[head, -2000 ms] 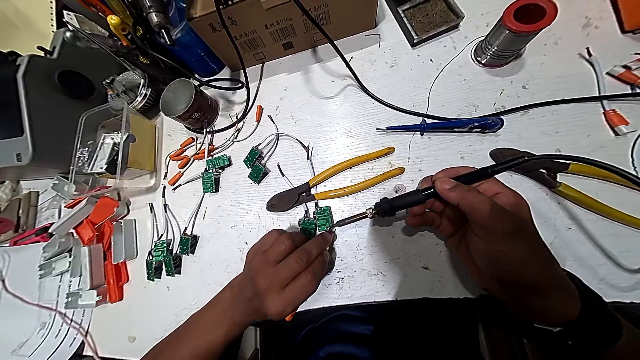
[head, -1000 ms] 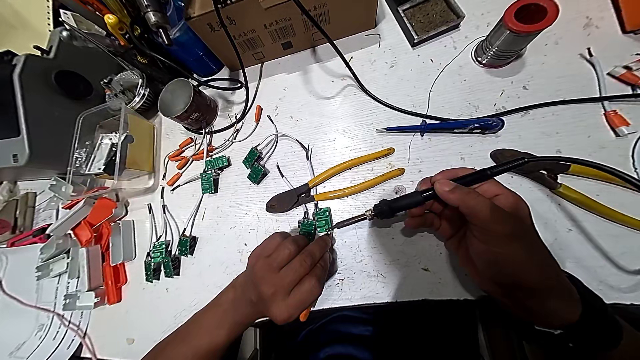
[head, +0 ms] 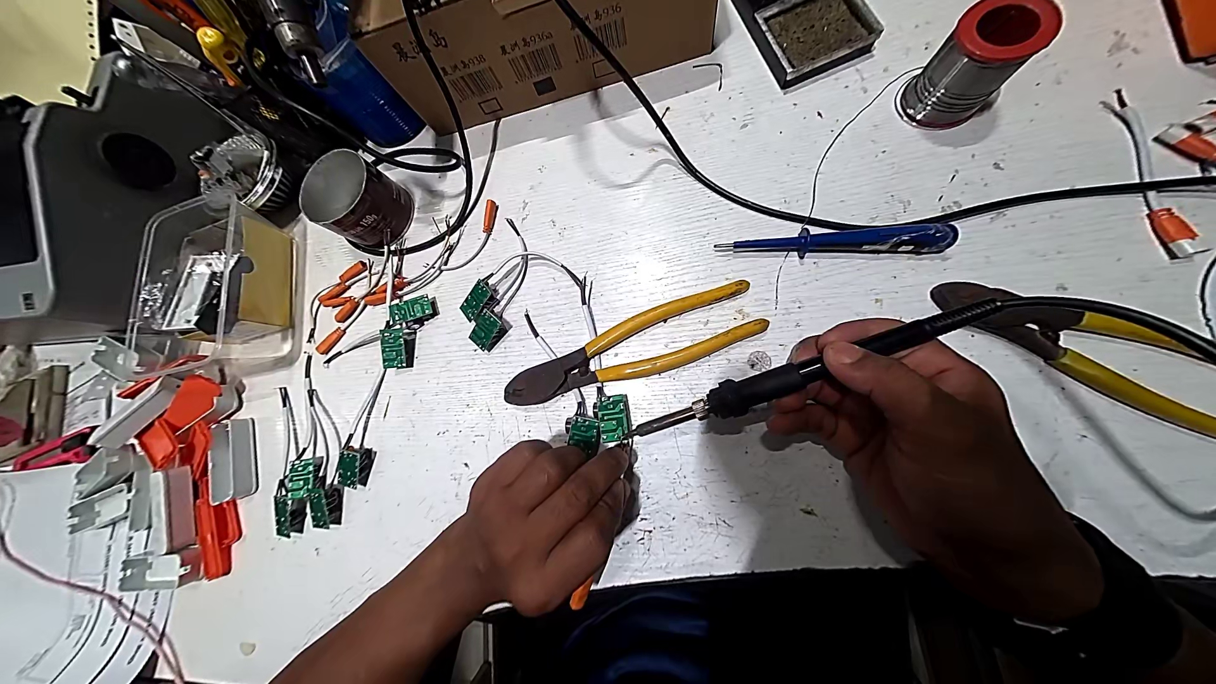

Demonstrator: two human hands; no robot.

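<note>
My right hand (head: 912,408) holds a black soldering iron (head: 760,389), its tip at the lower right edge of a small green circuit board (head: 615,416). A second green board (head: 584,434) lies just left of it. My left hand (head: 556,522) is closed at the lower edge of these boards; an orange-tipped piece (head: 581,595) sticks out beneath it, and what the fingers pinch is mostly hidden. White and dark wires run up from the boards under yellow-handled cutting pliers (head: 646,344). More wired boards (head: 306,480) lie to the left.
A blue screwdriver (head: 855,239) lies behind the pliers, near a solder spool (head: 969,71). Further yellow-handled pliers (head: 1102,370) lie at right. Black cable (head: 684,161) crosses the table. At left are orange and grey plastic parts (head: 180,456), a clear box (head: 218,285) and a tin (head: 353,199).
The orange-tipped piece below my left hand shows more in the middle frame than in the first. The iron's tip stays beside the same board, with only slight movement of both hands.
</note>
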